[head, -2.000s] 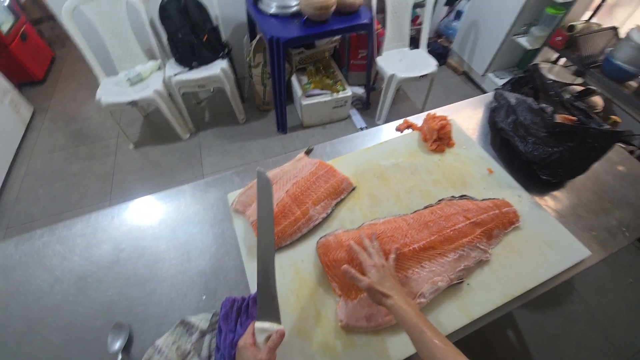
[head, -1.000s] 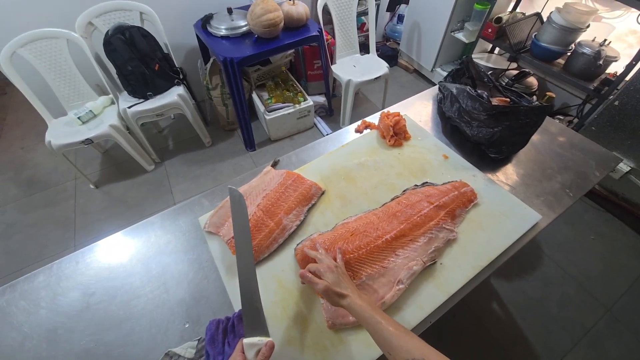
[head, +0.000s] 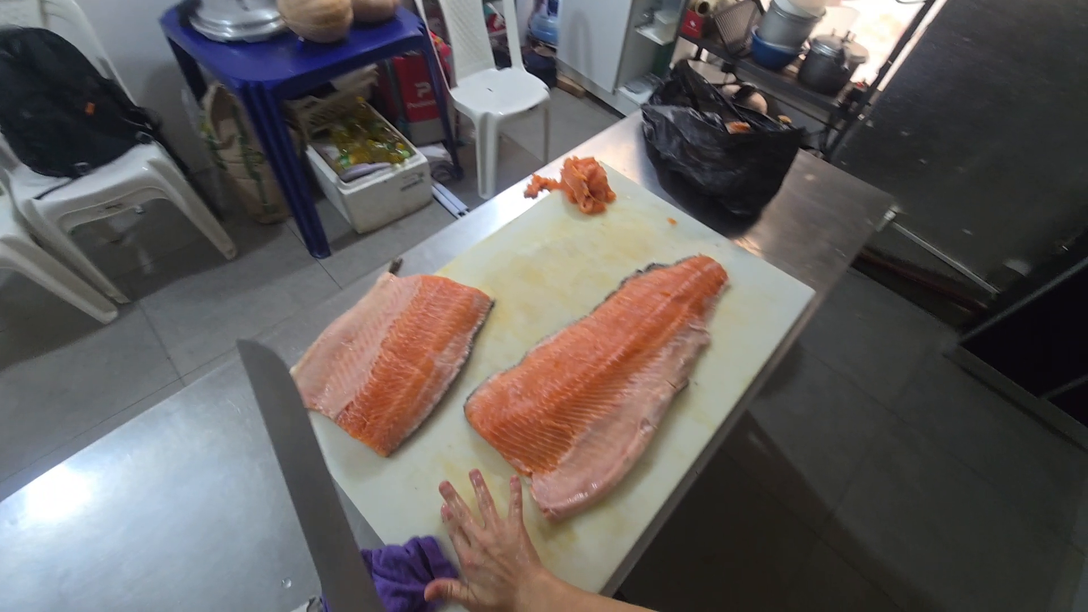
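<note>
My right hand (head: 493, 544) is spread flat over the near edge of the white cutting board (head: 731, 408), its thumb against a purple cloth (head: 408, 569). Just beyond the fingertips lies a large salmon fillet (head: 595, 374), flesh side up. A shorter salmon piece (head: 395, 357) rests to its left. The long blade of a knife (head: 310, 484) rises at the lower left, over the table and the board's edge; its handle and my left hand are out of view. Orange salmon scraps (head: 582, 184) are heaped at the far corner of the board.
The board lies on a stainless steel table (head: 161, 493). A black plastic bag (head: 714, 153) stands at its far end. Beyond are a blue plastic table (head: 297, 51), white chairs (head: 497, 93), a foam box of bottles (head: 374, 187) and a shelf with pots (head: 824, 68).
My right hand has come off the large fillet to the near edge of the board, by the purple cloth. My left hand, earlier seen on the knife handle, has left the view. Both salmon pieces stay put.
</note>
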